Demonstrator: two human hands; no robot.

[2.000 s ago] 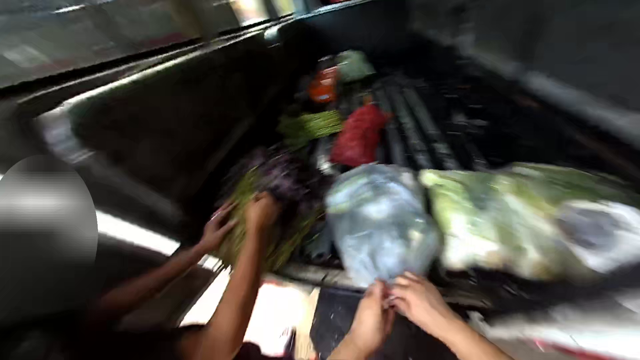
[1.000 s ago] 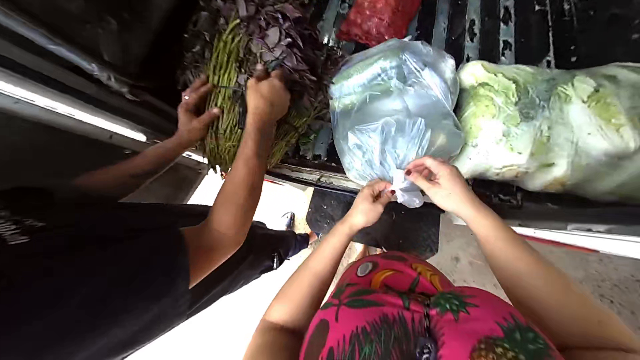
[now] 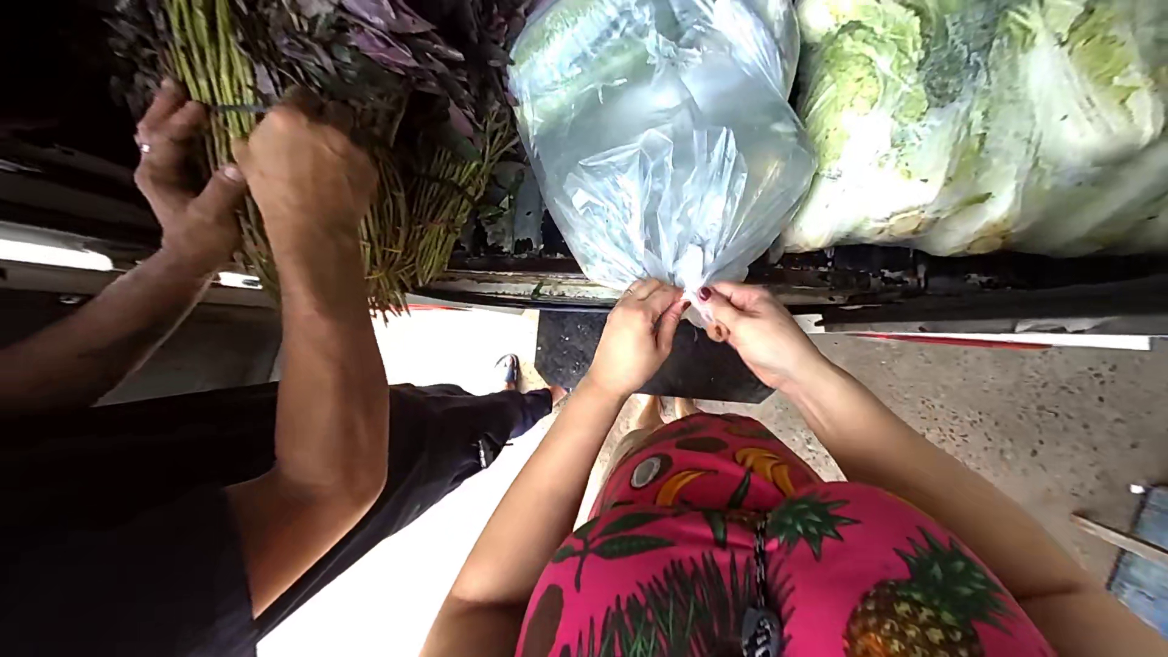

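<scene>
A clear plastic bag [image 3: 666,137] with green vegetables inside lies on the edge of a vehicle's cargo bed, its gathered neck toward me. My left hand [image 3: 639,328] pinches the left side of the twisted neck. On the right side of the neck, my right hand [image 3: 753,328] grips the plastic between thumb and fingers. The two hands are close together, at the bed's edge. Right of the bag, leafy light-green vegetables [image 3: 985,137] lie in clear plastic. The bag's far end is cut off by the top of the view.
At left, another person's hands [image 3: 310,169] hold bundled green stems [image 3: 205,55] with purple leaves [image 3: 383,36]. That person's dark-clothed body stands beside me. The bed's metal edge [image 3: 566,287] runs across the view. A dark mat or flap [image 3: 584,351] shows below it, above the concrete floor [image 3: 967,401].
The view has moved closer over the bag; the red mesh bag seen earlier is out of view. My hands stay at the bag's neck, and the other person's hands are still on the stems.
</scene>
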